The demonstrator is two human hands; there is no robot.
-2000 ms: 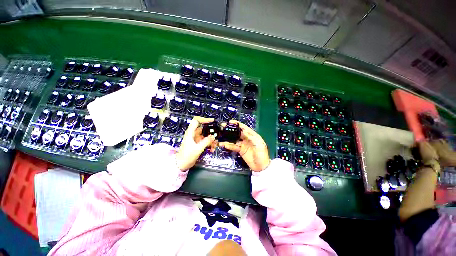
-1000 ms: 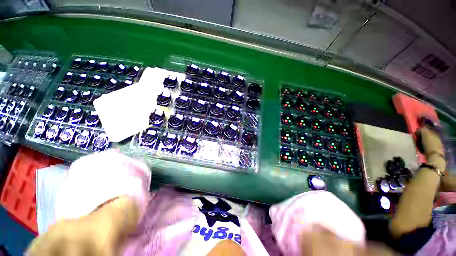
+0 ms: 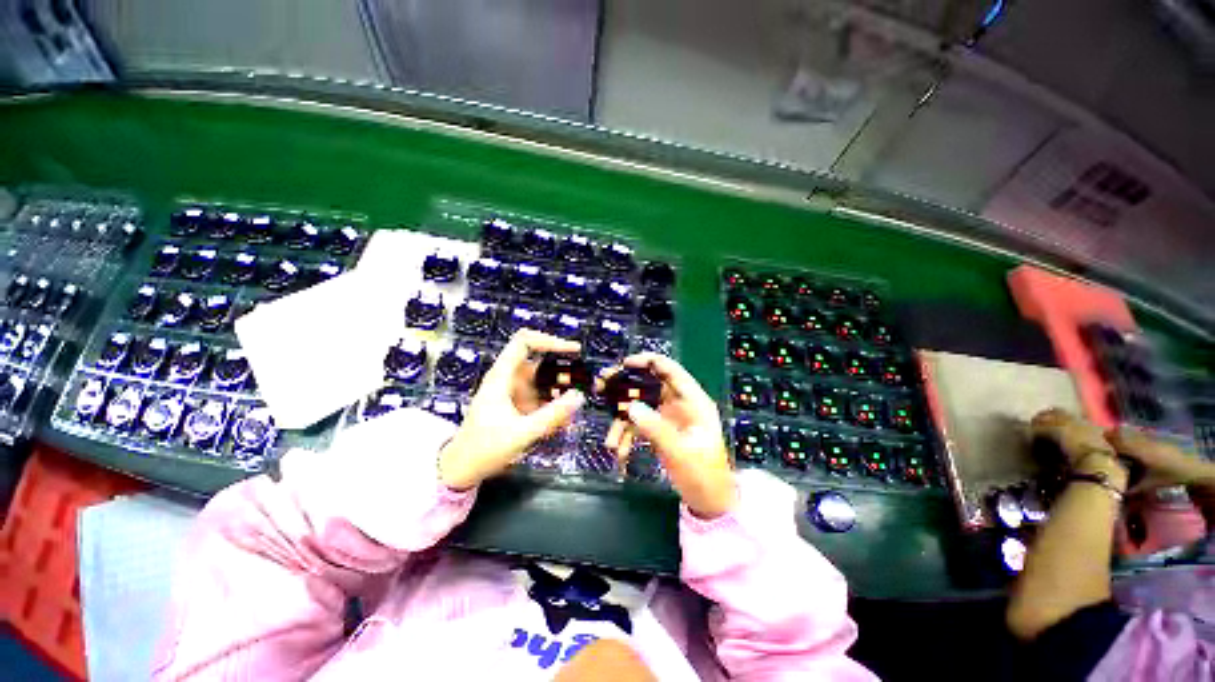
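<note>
My left hand [image 3: 513, 410] holds a round black watch unit [image 3: 560, 377] between thumb and fingers. My right hand [image 3: 681, 433] holds a second black watch unit [image 3: 632, 390] close beside it. Both units show small orange lit marks. They are held above the lower part of a clear plastic tray [image 3: 586, 460] with rows of black units. My hands hide part of this tray's lower rows.
Cream paper [image 3: 313, 340] lies between the main tray and a left tray [image 3: 173, 340]. A tray with red and green dots [image 3: 823, 376] is right, a loose unit [image 3: 833, 510] below it. A neighbour's hands [image 3: 1079, 453] work over a beige mat [image 3: 993, 413]. A red crate [image 3: 53, 560] is lower left.
One second ago my hands were low at the picture's bottom edge and blurred. They are now raised over the tray, each with a unit. The neighbour's hand has moved down to the beige mat.
</note>
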